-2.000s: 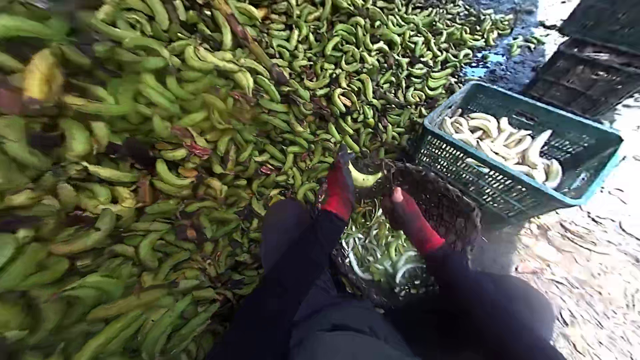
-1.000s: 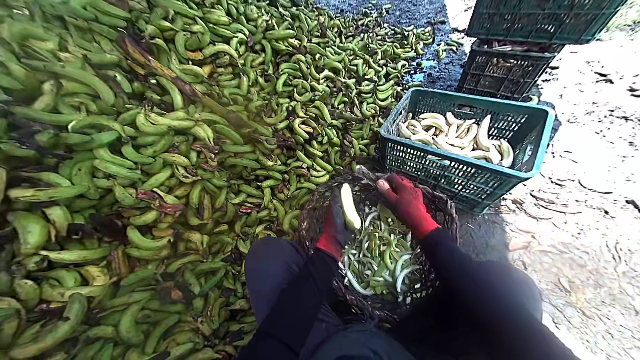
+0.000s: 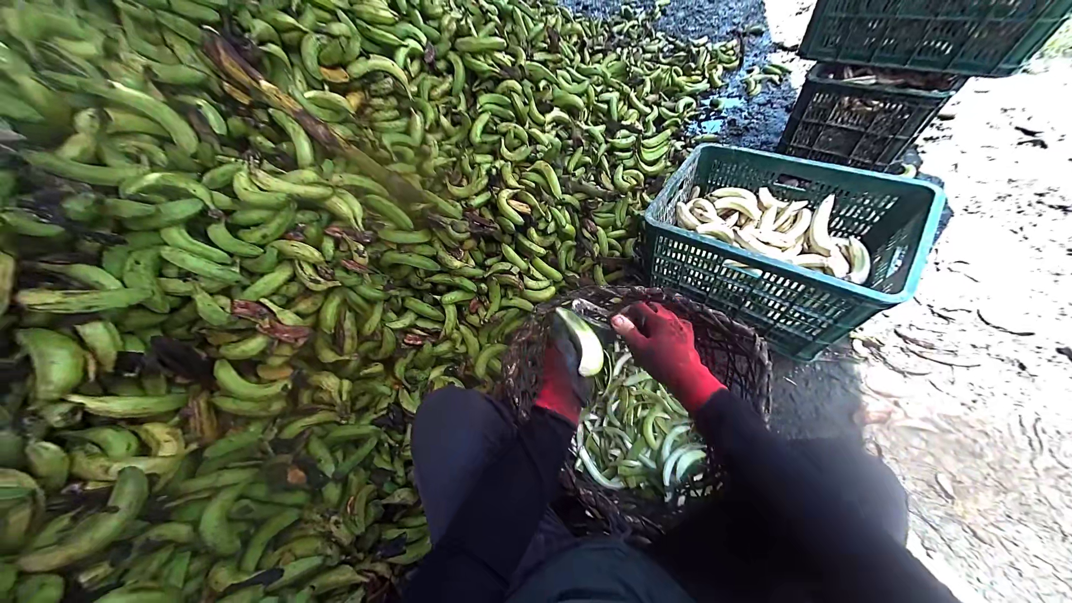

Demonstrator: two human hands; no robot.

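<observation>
My left hand [image 3: 565,368], in a red and dark glove, holds a partly peeled green banana or plantain [image 3: 584,342] over the left side of a dark woven basket [image 3: 741,352]. My right hand [image 3: 666,339], in a red glove with the thumb tip bare, is just right of the fruit with its fingers curled. Whether it grips a small tool cannot be made out. Strips of green and pale peel [image 3: 641,427] lie inside the basket, below both hands.
A green plastic crate [image 3: 754,293] of peeled pale fruit [image 3: 779,226] stands beyond the basket at right. Stacked crates [image 3: 871,117] are behind it. A large heap of green bananas or plantains [image 3: 335,234] spreads across the left. Wet ground [image 3: 988,377] lies at right.
The fruit in my left hand showed a pale peeled face one second ago; now green skin shows along part of it. My right hand has stayed close beside it.
</observation>
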